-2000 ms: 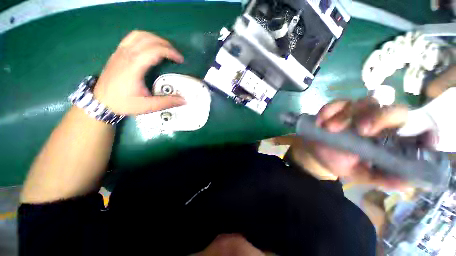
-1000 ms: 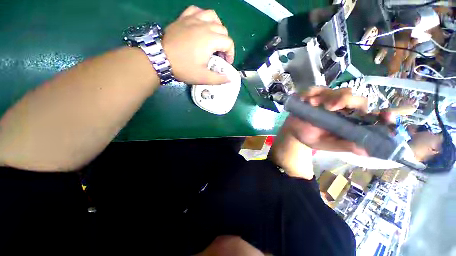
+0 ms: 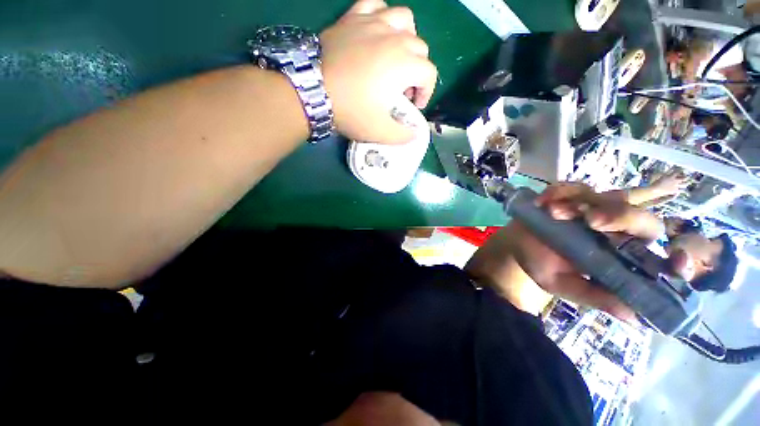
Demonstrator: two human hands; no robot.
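Observation:
My left hand [image 3: 379, 75], with a metal watch on the wrist, holds a white rounded housing [image 3: 390, 162] on the green surface, thumb over its upper part. A round screw post shows on the housing's face. My right hand [image 3: 575, 241] is shut on a thick grey electric screwdriver [image 3: 583, 254]. Its nose is at the pick-up mechanism [image 3: 497, 158] on the front of the silver screw feeder [image 3: 537, 137]; whether the bit touches a screw cannot be told. The inside of the feeder is hidden.
The green bench [image 3: 275, 195] has a pale metal strip [image 3: 496, 15] at the back. White housings [image 3: 596, 12] lie beyond the feeder. Another person [image 3: 700, 258] is at the right. A red crate [image 3: 464, 235] shows below the bench edge. The coiled black cable [image 3: 725, 356] hangs from the screwdriver.
The screwdriver has come from beside the feeder to its pick-up mechanism. My left hand has closed further over the housing. The view has turned, showing more of the line at the right.

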